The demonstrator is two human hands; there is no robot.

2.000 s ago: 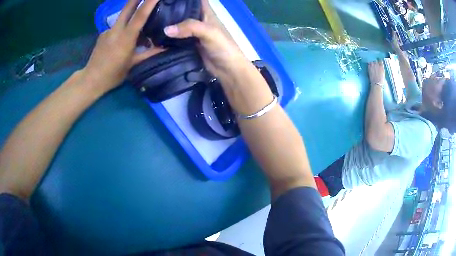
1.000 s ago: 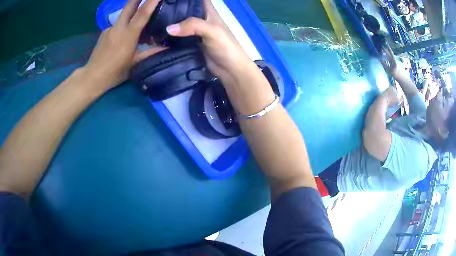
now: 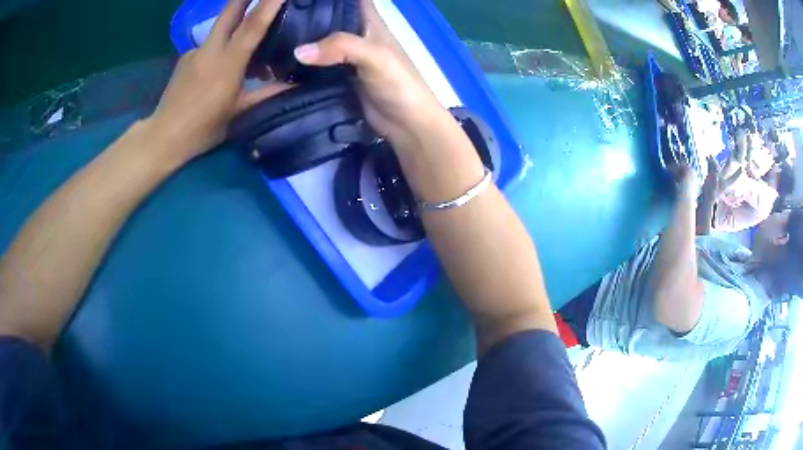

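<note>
Black over-ear headphones [image 3: 302,130] are held above a blue tray [image 3: 317,250] at the top centre. My left hand [image 3: 201,92] holds them from the left, its upper fingers cut off by the top edge. My right hand [image 3: 370,75] holds them from the right, thumb on the upper ear cup [image 3: 308,25]. The lower ear cup hangs over the tray's left rim. A black oval piece with shiny recesses [image 3: 380,195] lies on the tray's white liner [image 3: 330,215], partly hidden by my right wrist. The headband cannot be made out.
The tray stands on a teal-green work surface [image 3: 202,308]. Clear film [image 3: 581,70] lies right of it, and more film [image 3: 57,114] at the left. A yellow strip [image 3: 588,35] is at the top. At the right sits a person [image 3: 678,290] with a hand at another blue tray [image 3: 653,110].
The person at the right has shifted, and a blue tray with dark items now shows by that person's hand. My hands and the headphones have hardly moved.
</note>
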